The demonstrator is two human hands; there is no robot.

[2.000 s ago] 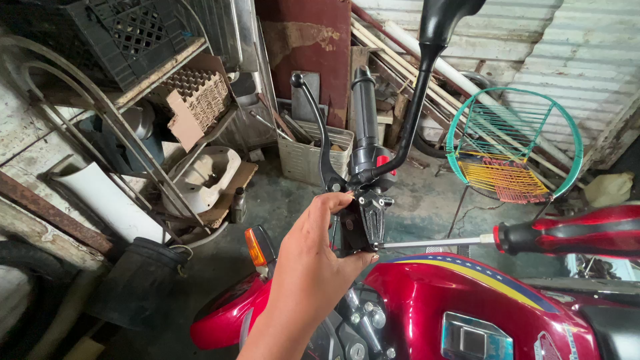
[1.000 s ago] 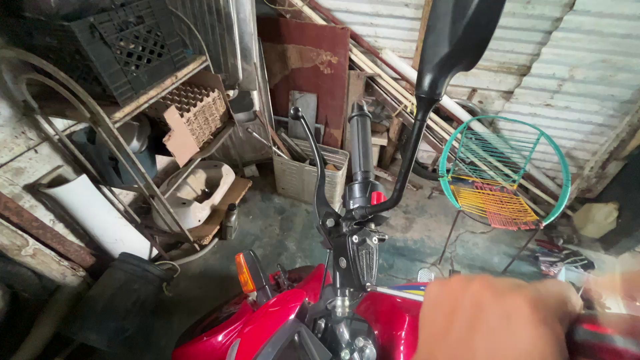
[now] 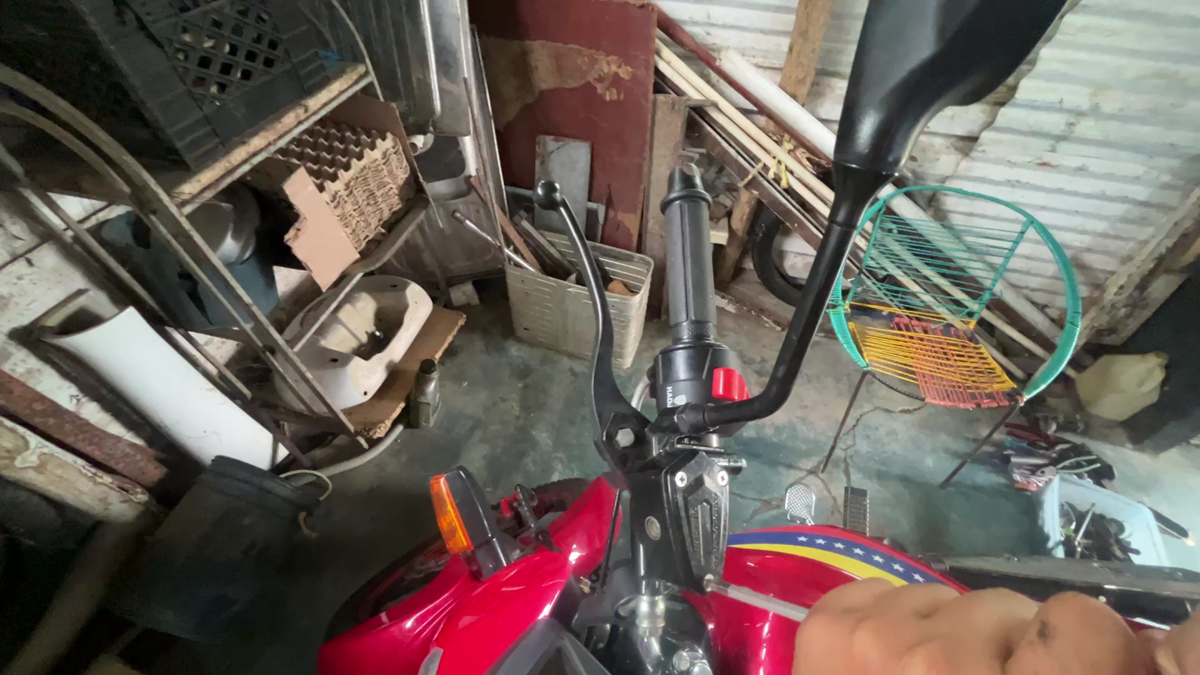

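Note:
My right hand [image 3: 956, 630] is at the bottom right, its fingers closed round a screwdriver whose handle is hidden. The metal screwdriver shaft [image 3: 764, 601] runs left from the fist, and its tip meets the lower end of the black brake master cylinder [image 3: 689, 525] on a red motorcycle. Two screws show at the top of the cylinder's cover. Beyond it are the black brake lever [image 3: 600, 328], the rubber handlebar grip [image 3: 691, 262], a switch housing with a red switch [image 3: 729, 385] and the black mirror stem [image 3: 816, 319]. My left hand is out of view.
The motorcycle's red fuel tank [image 3: 778, 572] and orange turn signal [image 3: 450, 514] are close by. A plastic crate [image 3: 577, 314] of scraps, a corded chair [image 3: 937, 352] and a light blue bin [image 3: 1055, 511] stand on the floor. Metal shelving [image 3: 272, 122] is at left.
My left hand, on the master cylinder two seconds ago, has left the view. My right hand has come into view at the bottom right, where only the screwdriver showed before.

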